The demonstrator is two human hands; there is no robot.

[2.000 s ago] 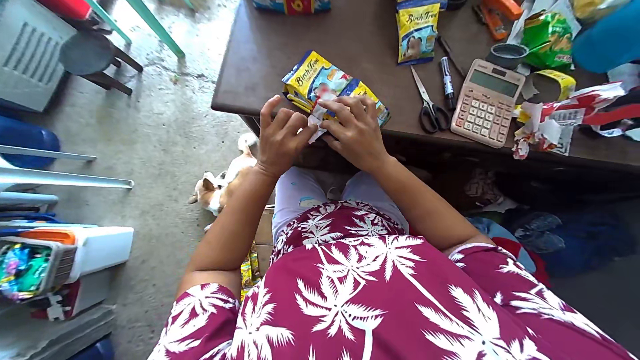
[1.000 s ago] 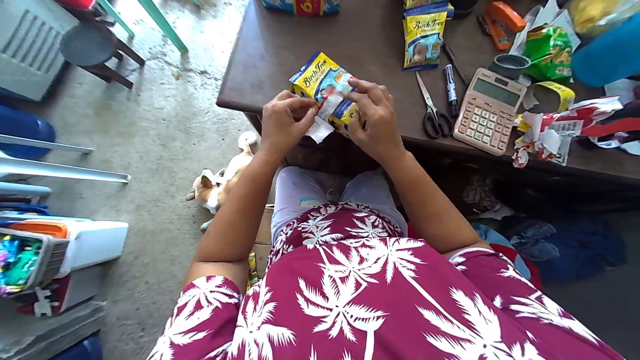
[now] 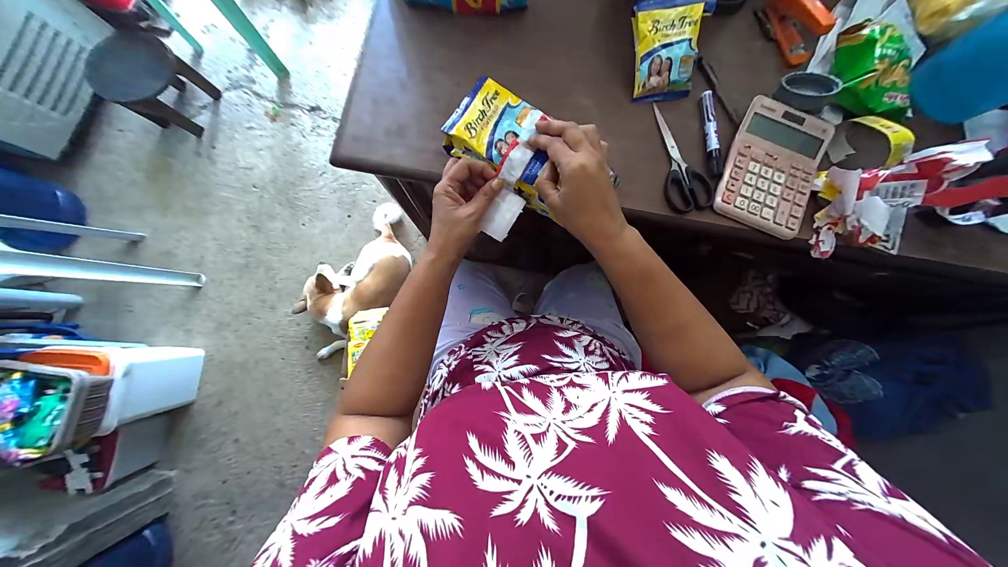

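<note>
Both hands are at a yellow and blue Birch Tree milk powder packet (image 3: 482,126) at the near left edge of the dark table (image 3: 441,47); it seems to be a strip or stack of packets. My left hand (image 3: 466,201) pinches a white paper or tape strip (image 3: 502,214) that hangs below the packet's near side. With my right hand (image 3: 580,177) I grip the packet's right part, fingers bent over its top. Another Birch Tree packet (image 3: 665,51) lies farther back. Black-handled scissors (image 3: 683,177), a marker (image 3: 710,130) and a pink calculator (image 3: 774,168) lie to the right.
Torn red and white wrappers (image 3: 890,193), a green snack bag (image 3: 872,71), an orange stapler-like tool (image 3: 790,31) and a small dark dish (image 3: 809,87) crowd the table's right. A dog (image 3: 366,276) lies on the concrete floor, near a stool (image 3: 132,67) and plastic bins (image 3: 150,386).
Since the oldest frame, more of the packet's printed front shows, and the white strip hangs longer below it. Both hands have stayed at the packet.
</note>
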